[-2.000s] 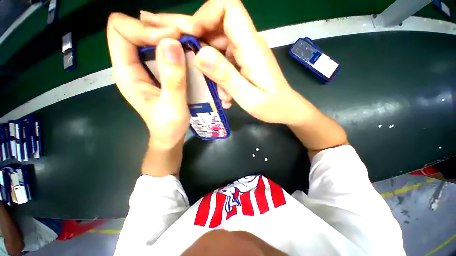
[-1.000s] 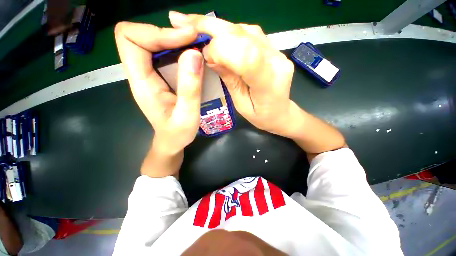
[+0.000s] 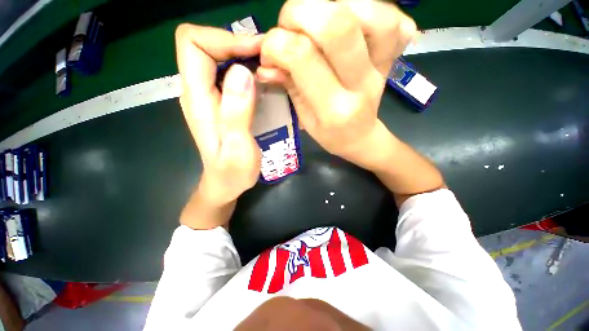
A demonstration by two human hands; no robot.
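Note:
A dark-blue handheld unit (image 3: 272,119) is held above the bench, its far end tilted up and hidden by fingers. It has a pale grey panel and a keypad section with white, pink and red blocks at the end nearest me. My left hand (image 3: 223,110) grips its left side, thumb on the panel near the far end. My right hand (image 3: 336,77) is at the far end, fingers curled and pinching at the top edge beside the left fingertips. What the right fingertips hold there is hidden.
Another blue unit (image 3: 413,86) lies on the bench at right, partly behind my right hand. Stacked units (image 3: 23,174) stand at the left. More units (image 3: 84,44) are on the green belt beyond the pale rail (image 3: 116,107). White specks (image 3: 332,194) lie on the bench. A person's arm shows bottom left.
My right hand has risen and turned over the far end of the unit. My left hand has shifted slightly right. Units on the belt have moved left.

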